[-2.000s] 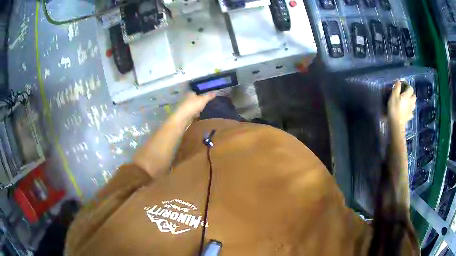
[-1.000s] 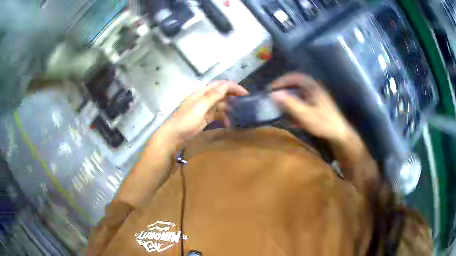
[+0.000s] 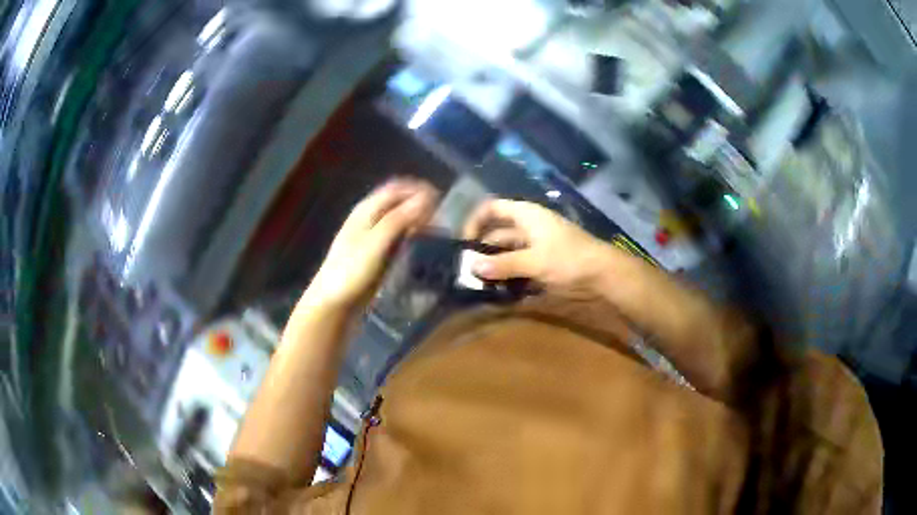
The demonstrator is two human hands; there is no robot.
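Observation:
The view is strongly blurred. A dark object that looks like a phone [image 3: 432, 264], with a pale patch, is held in front of my belly. My right hand [image 3: 533, 246] grips its right end, thumb over the pale patch. My left hand [image 3: 377, 241] is at its left end, fingers bent; whether it touches the phone is too blurred to tell.
Blurred trays [image 3: 151, 151] with dark pieces stand at the left. A white machine [image 3: 201, 387] with a red knob is at lower left. Another machine bed, with a red knob on yellow [image 3: 664, 233], spans the upper right, with dark glossy panels [image 3: 548, 131] near its front.
My view and body have turned, so the trays now show at the left instead of the right. The phone came into my hands from the tray side and remains before my belly.

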